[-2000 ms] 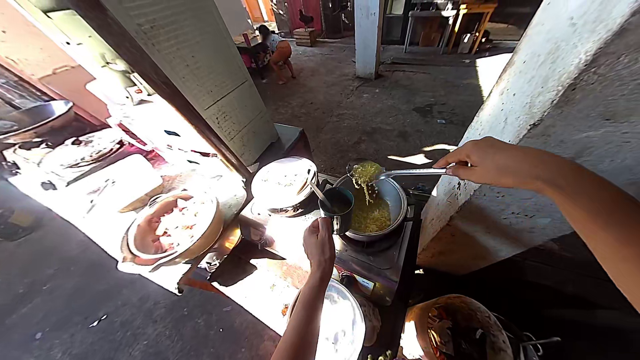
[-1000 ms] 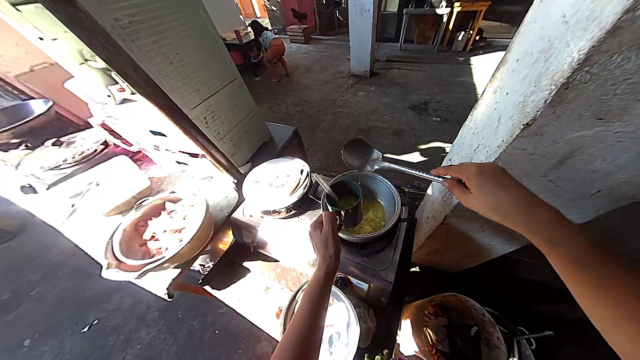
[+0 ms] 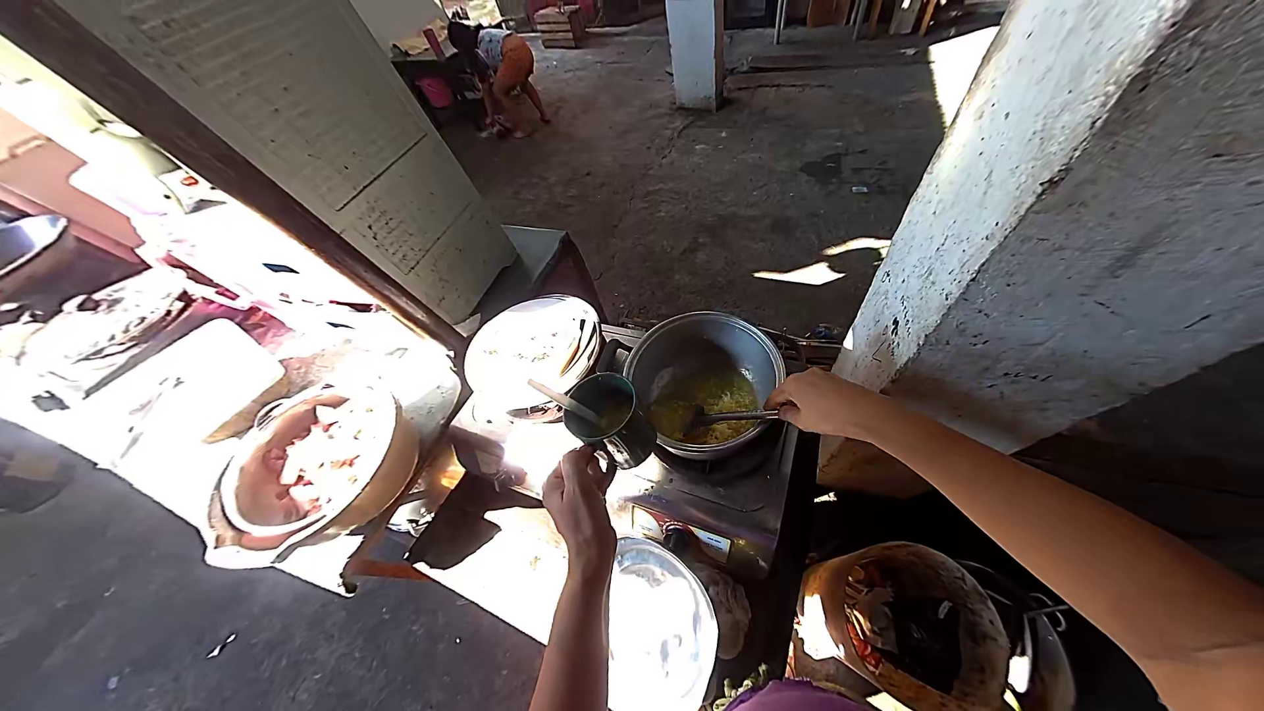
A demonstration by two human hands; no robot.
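My left hand [image 3: 580, 494] holds a dark mug [image 3: 614, 431] by its handle, just left of the pot; a light-coloured utensil handle sticks out of the mug. My right hand [image 3: 825, 403] grips the handle of a metal ladle [image 3: 739, 419], whose bowl is down in the food. The round metal pot [image 3: 755, 346] stands on a gas stove [image 3: 726, 504] and holds yellowish shredded food [image 3: 729, 395] in liquid. Beside the pot, at its left, is a round pale lid or plate [image 3: 533, 346] with bits on it.
A basin [image 3: 385, 464] with pinkish pieces sits on the table at left. A shiny metal bowl [image 3: 660, 622] lies before the stove, and a bin-like container [image 3: 829, 592] stands lower right. A concrete pillar [image 3: 948, 257] rises at right. Another person [image 3: 504, 69] bends over farther back.
The ladle, raised with shredded food two seconds ago and then held bare above the pot's rim, is now lowered into the pot. The mug stays in my left hand near the pot.
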